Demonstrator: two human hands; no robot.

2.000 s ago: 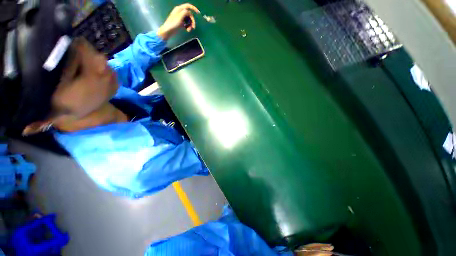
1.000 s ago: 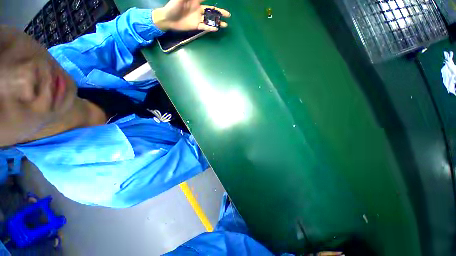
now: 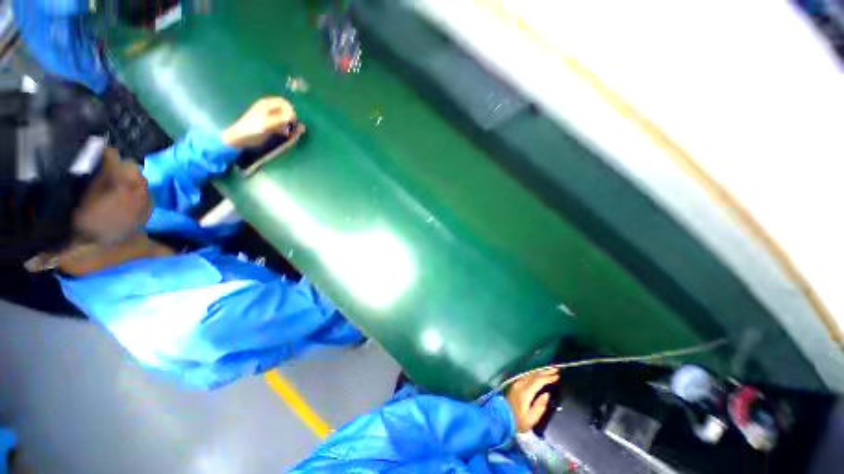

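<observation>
My left hand point(image 3: 534, 398), in a blue sleeve, is at the bottom centre, at the left edge of the black fixture point(image 3: 592, 440). Its fingers are bent and blurred; whether they hold anything cannot be told. A pale hose point(image 3: 639, 357) passes by the fingers and runs right along the fixture's far side. A small silvery plate point(image 3: 632, 427) is on the fixture, with a whitish round part point(image 3: 692, 382) and a red part point(image 3: 751, 405) to its right. The fixture is cut off by the bottom edge. My right hand is out of the picture.
A coworker in blue point(image 3: 204, 315) sits left at the green bench mat point(image 3: 463, 268), one hand point(image 3: 264, 122) around a small dark thing above a phone-like flat object point(image 3: 270, 155). A large white surface point(image 3: 648, 83) crosses the upper right. A blurred tray point(image 3: 500, 106) lies beyond the mat.
The view has swung, so the fixture, hose and more of my left hand now show at lower right. The coworker's open palm has turned over and closed around the small dark thing.
</observation>
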